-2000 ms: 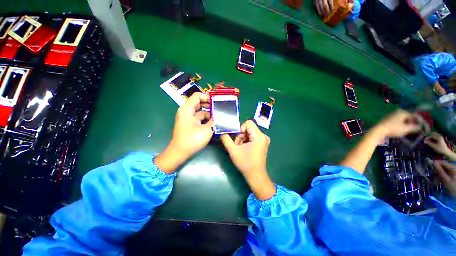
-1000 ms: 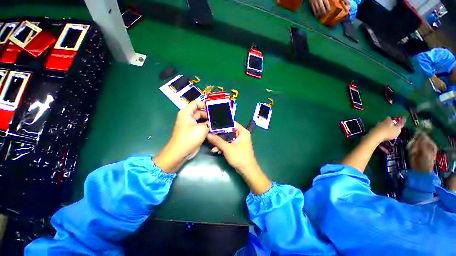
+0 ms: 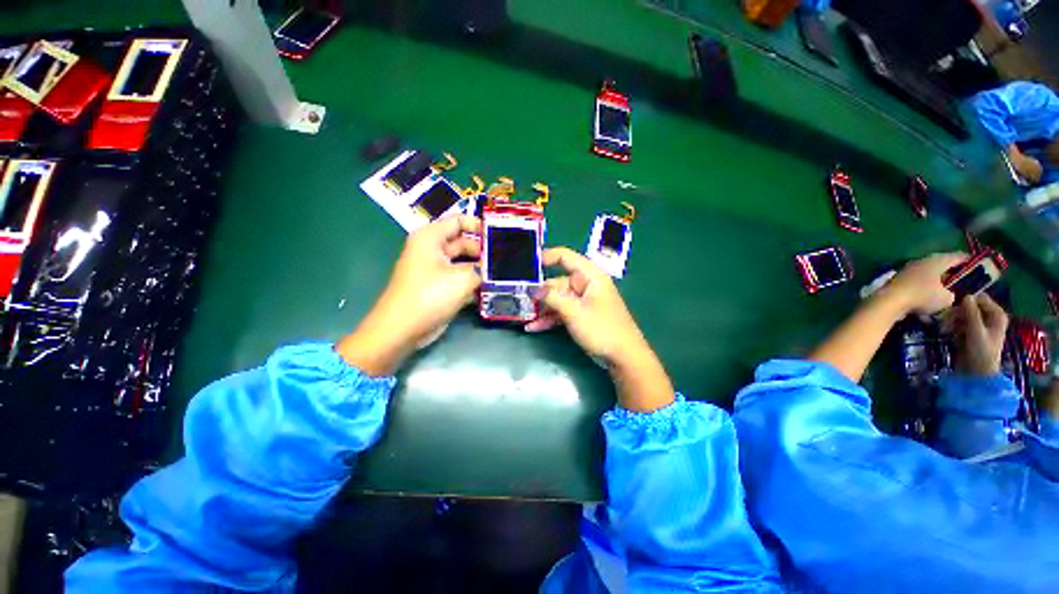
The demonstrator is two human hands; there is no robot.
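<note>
A red-edged phone subassembly with a dark screen is held upright between my hands, its grey lower part showing below the screen. My left hand grips its left edge. My right hand has thumb and fingers at its lower right edge. White-edged LCD modules with gold-orange tails lie just beyond, partly overlapping and partly hidden behind the held unit. Another LCD module lies right of the held unit.
A tray with shiny black plastic holds red-and-white housings at left, beside a metal post. Phone subassemblies are spread beyond and right on the green bench. At right, a neighbour's hands hold another unit.
The held unit now shows its grey lower part, which my right hand mostly covered before. My right hand has shifted to its right edge. The view has shifted slightly; the neighbour's hands now hold a unit.
</note>
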